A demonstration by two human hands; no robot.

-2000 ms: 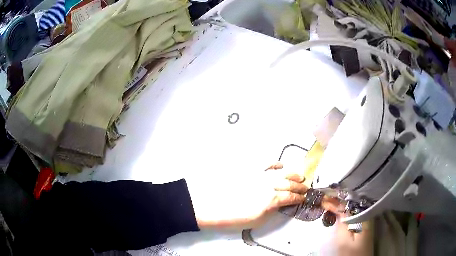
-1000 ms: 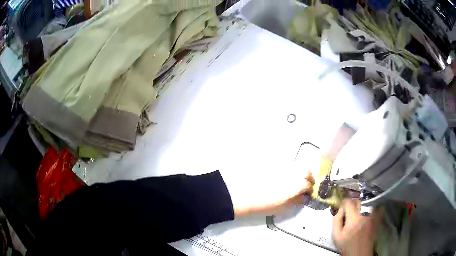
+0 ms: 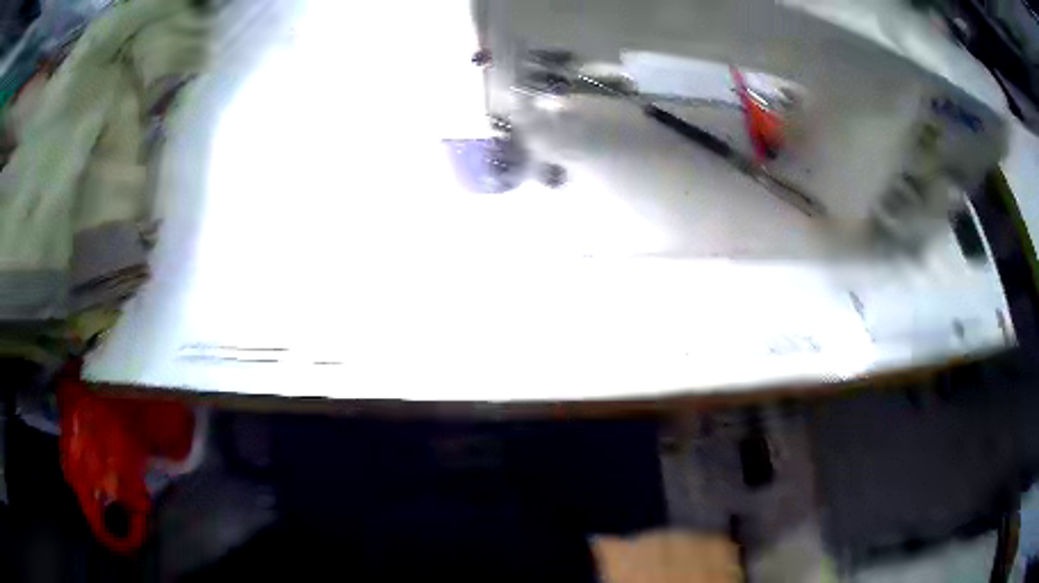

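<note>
Neither of my hands can be made out; the frame is blurred. The sewing machine's arm (image 3: pixel 843 68) crosses the upper right. The presser foot and needle (image 3: pixel 499 128) stand over the shiny grey-purple needle plate (image 3: pixel 484 171), with no cloth visible under them. A thin metal tool with a dark handle (image 3: pixel 706 139) lies slanted on the machine bed. A finger-sized red piece (image 3: pixel 761 123) is in the opening of the arm. The olive-green stack of panels with grey-brown ends (image 3: pixel 51 216) lies at the left.
The white table's front edge (image 3: pixel 524 404) bends across the middle. A red plastic bag (image 3: pixel 108 461) hangs below its left end. Dark space and blurred grey shapes are below the table. A tan patch (image 3: pixel 667 558), too blurred to name, is at the bottom edge.
The view has swung down and right, showing the machine bed and table front. Both hands and the yellow-looking cloth at the needle are gone from sight.
</note>
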